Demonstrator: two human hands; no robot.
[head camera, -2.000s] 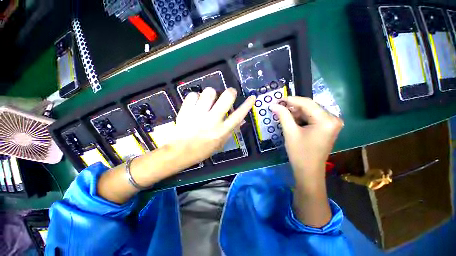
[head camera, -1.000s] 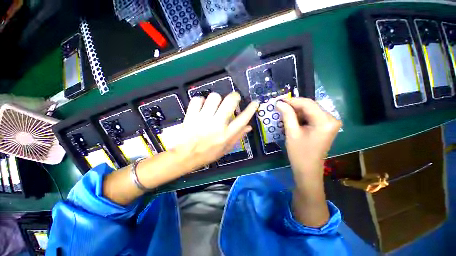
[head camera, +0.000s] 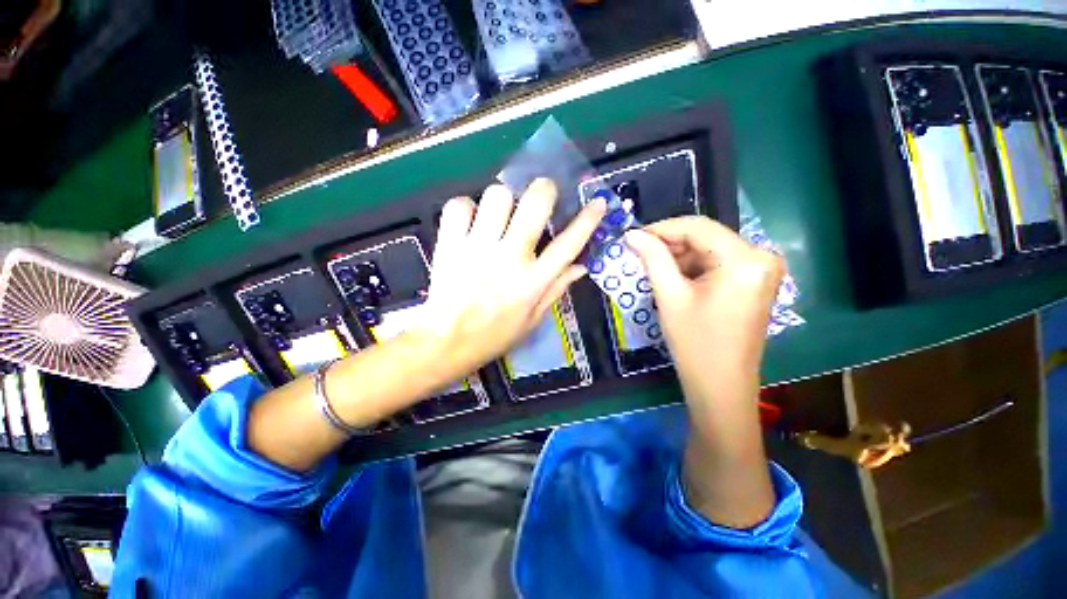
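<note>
A clear adhesive ring sheet (head camera: 624, 281) with rows of dark rings lies tilted over the rightmost phone body (head camera: 667, 176) in the black foam tray (head camera: 716, 199). My right hand (head camera: 710, 287) pinches the sheet's edge between thumb and index finger. My left hand (head camera: 497, 263) is spread palm down over the neighbouring phone, its index fingertip touching the upper part of the sheet near the camera end. A clear film flap (head camera: 545, 162) sticks up beyond that fingertip. The fingers partly hide the camera area.
Another loaded foam tray (head camera: 860, 176) stands at the right. Spare ring sheets (head camera: 427, 59) and a red-handled tool (head camera: 365, 93) lie behind the bench ledge. A lone phone (head camera: 176, 164), a dotted strip (head camera: 225, 146) and a pink fan (head camera: 73, 316) are at the left. Clear film scraps (head camera: 782, 287) lie beside my right hand.
The ring sheet has turned, its upper end now leaning left, and the clear film flap stands further up and left. My right hand has shifted slightly. The tray appears a little lower in view.
</note>
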